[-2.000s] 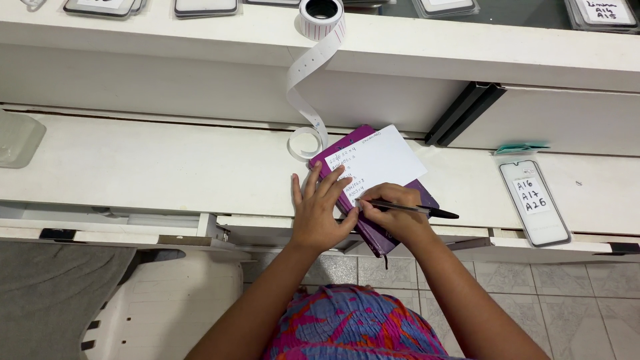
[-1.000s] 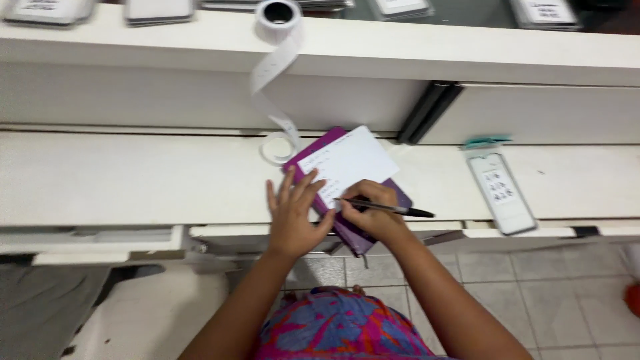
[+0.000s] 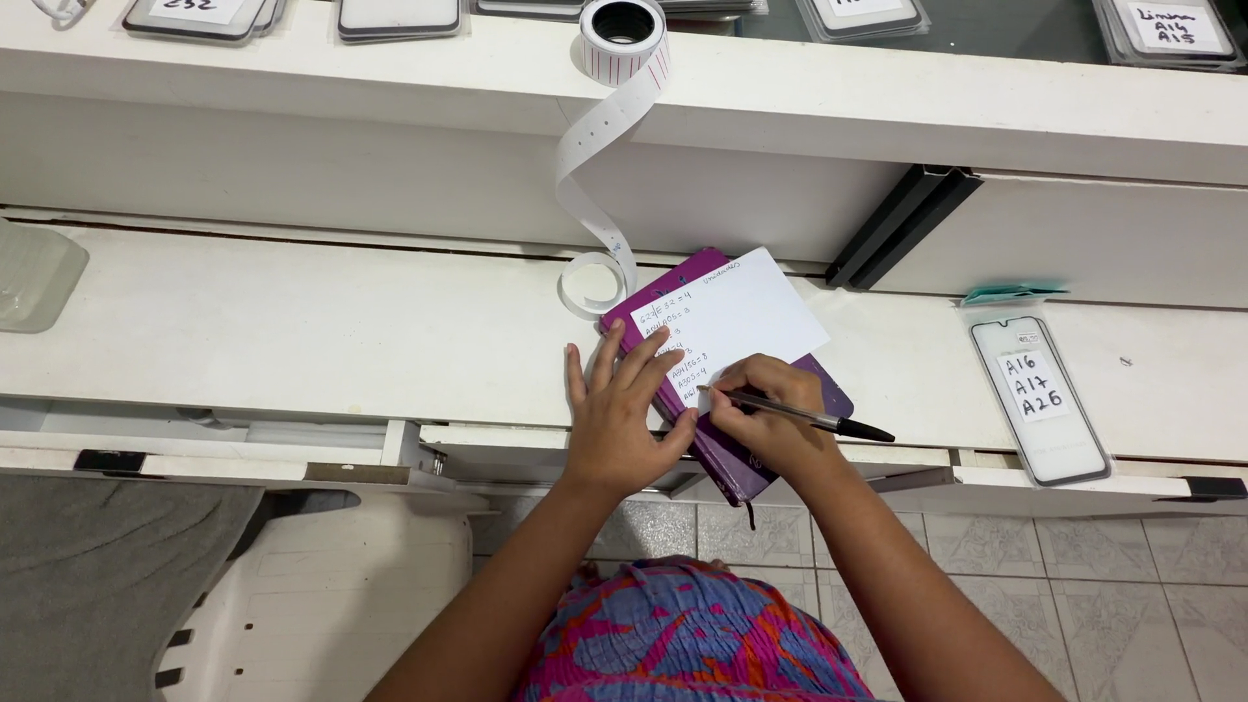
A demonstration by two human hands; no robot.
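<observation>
A white sheet of paper (image 3: 756,312) bearing handwriting lies askew on a purple notebook (image 3: 726,458), which rests at the front edge of the white counter. My left hand (image 3: 619,429) lies flat with fingers spread over the paper's left side and the notebook, holding nothing. My right hand (image 3: 775,409) grips a black-capped ballpoint pen (image 3: 829,422), its tip on the lower left of the paper. Just behind the notebook, the curled end of a paper label strip (image 3: 595,146) touches the counter; it hangs from a label roll (image 3: 624,39) on the shelf above.
At right, a packaged phone screen protector (image 3: 1038,400) with a handwritten label overhangs the counter edge. Stacks of similar packages (image 3: 400,18) stand on the upper shelf (image 3: 292,83). A translucent container (image 3: 39,278) sits far left. An open drawer (image 3: 244,434) and a white plastic chair (image 3: 331,595) are at lower left.
The pen tip has moved slightly toward the left on the paper. The view shifted left and came back.
</observation>
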